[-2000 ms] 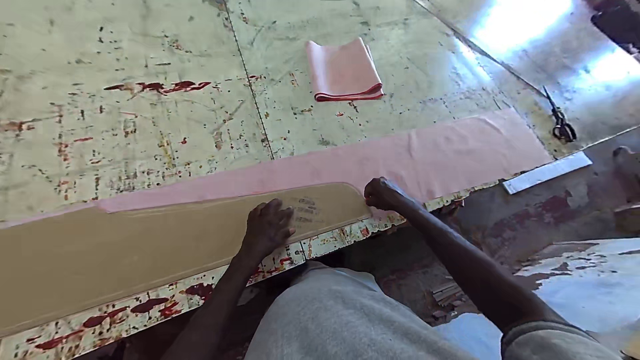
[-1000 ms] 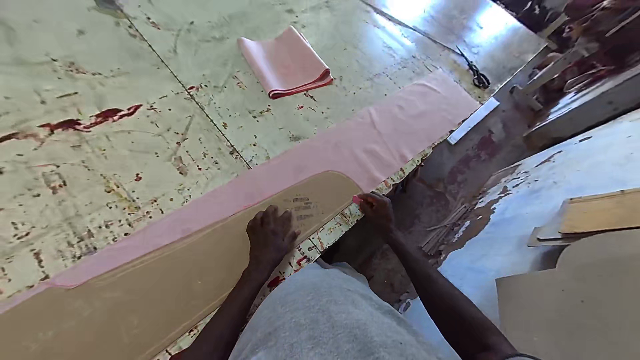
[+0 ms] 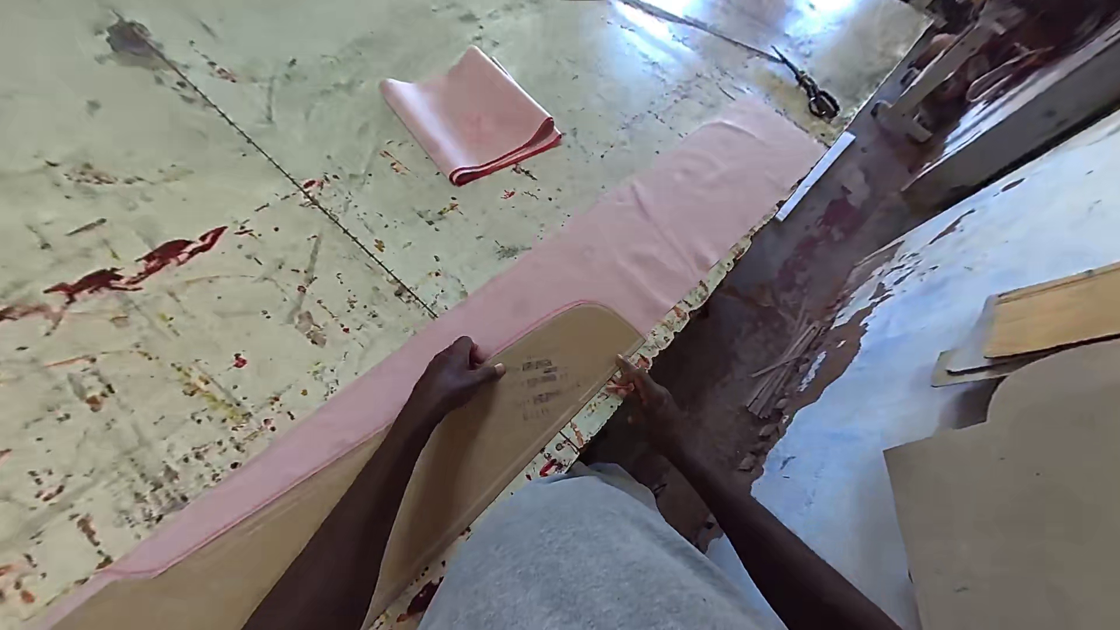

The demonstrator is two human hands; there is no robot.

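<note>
A long strip of pink fabric (image 3: 647, 236) lies along the near edge of the table, with a brown cardboard pattern (image 3: 560, 367) on top of it. The pattern has a rounded end and bears writing. My left hand (image 3: 455, 376) rests at the pattern's far edge, where it meets the fabric, fingers curled; whether it grips the edge is unclear. At the pattern's near edge, by the rounded end, is my right hand (image 3: 643, 394), its fingertips touching the border; whether they pinch it cannot be told.
Folded pink fabric (image 3: 481, 118) lies farther back on the stained table (image 3: 306, 262). Black-handled scissors (image 3: 814, 94) and a white strip (image 3: 815, 177) are at the far right. Cardboard pieces (image 3: 1015, 490) lie on a blue-white surface at right, across a gap with debris on the floor.
My left hand has moved from the middle of the pattern to its far edge. My right hand has shifted from the rounded end to along the near edge. The view has turned right.
</note>
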